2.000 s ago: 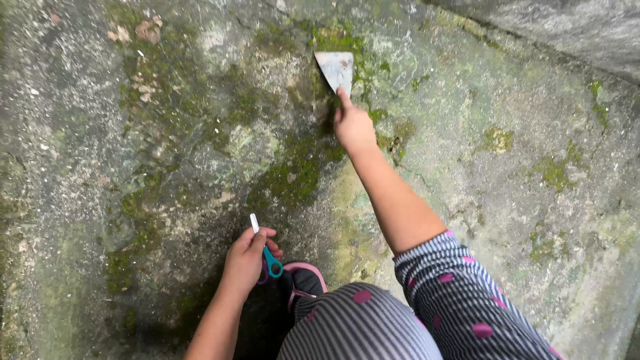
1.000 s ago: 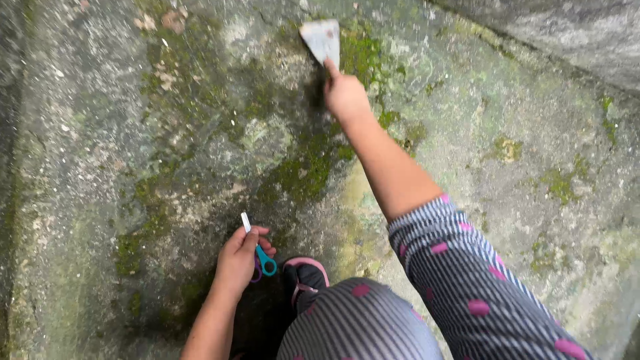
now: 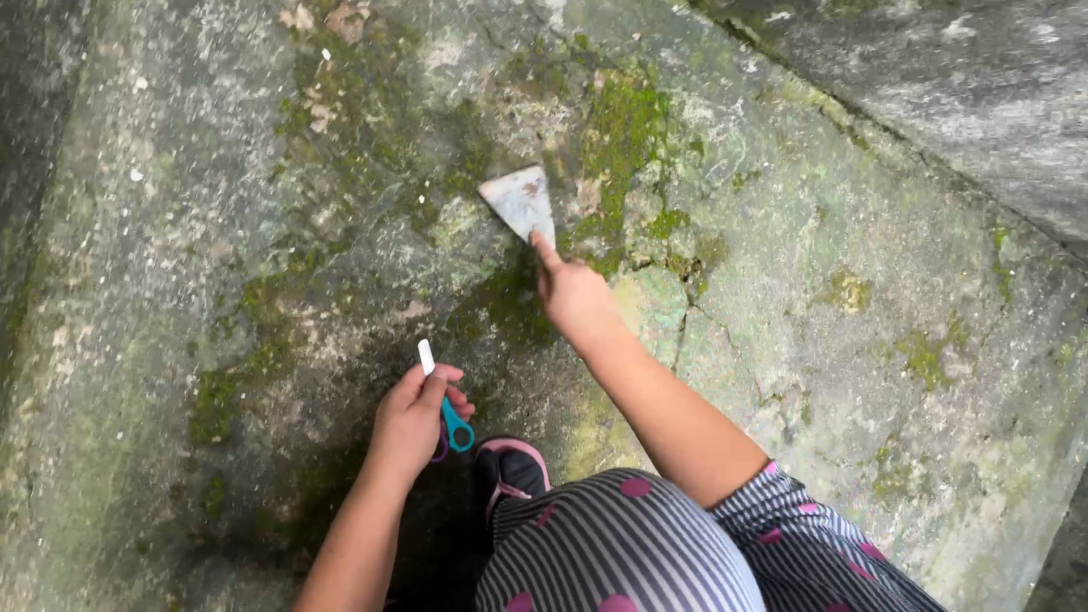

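My right hand [image 3: 578, 297] is closed on a putty knife, its index finger laid along the triangular metal blade [image 3: 523, 200]. The handle is hidden in the hand. The blade lies over the mossy concrete floor [image 3: 382, 255], left of a bright green moss patch [image 3: 625, 136]; whether it touches the floor I cannot tell. Lower left, my left hand [image 3: 416, 416] grips a small item with a white flat end [image 3: 426, 357] pointing up and a teal looped handle [image 3: 457, 425] below. A purple loop shows beside the teal one, partly behind the fingers.
A foot in a dark shoe with pink trim [image 3: 510, 472] is near my left hand, beside a knee in striped, dotted fabric [image 3: 620, 544]. Cracks [image 3: 687, 310] run through the floor right of my forearm. A concrete wall or ledge [image 3: 952, 76] borders the upper right.
The putty knife in my right hand has come back toward my body, away from the top of the floor, and its blade now tilts left. My left hand keeps its hold on the small item.
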